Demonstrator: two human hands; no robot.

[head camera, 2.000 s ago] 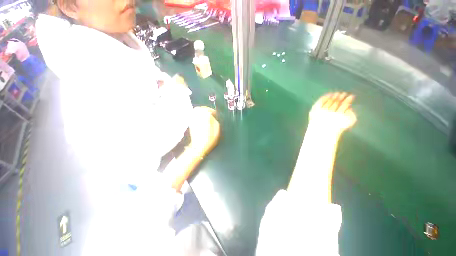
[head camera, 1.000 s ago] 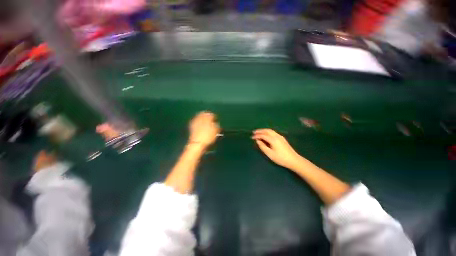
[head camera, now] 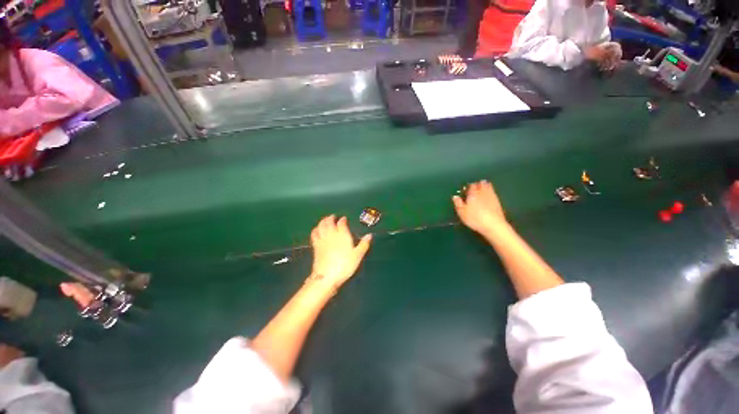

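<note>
A small electronic module [head camera: 370, 216] lies on the green belt [head camera: 405, 323], just beyond the thumb of my left hand. My left hand [head camera: 336, 252] rests palm down with fingers bent and thumb apart, with nothing visible in it. My right hand [head camera: 482, 209] reaches over the belt to the right. A small dark and yellow part [head camera: 464, 192] shows at its fingertips, partly covered; whether it is gripped cannot be told. Another module [head camera: 567, 193] and a flex-cable part [head camera: 588, 181] lie farther right.
A black tray [head camera: 494, 123] with white paper stands behind. Two red pieces [head camera: 671, 212] lie at right. Shiny metal housings [head camera: 109, 303] cluster by the left post [head camera: 61, 234]. White scraps [head camera: 117, 172] lie at left. Co-workers sit at far left, back right and the lower corners.
The view has swung right from the left neighbour and is sharper. Both my hands show; only one showed two seconds ago. My right hand has moved right, away from my left hand.
</note>
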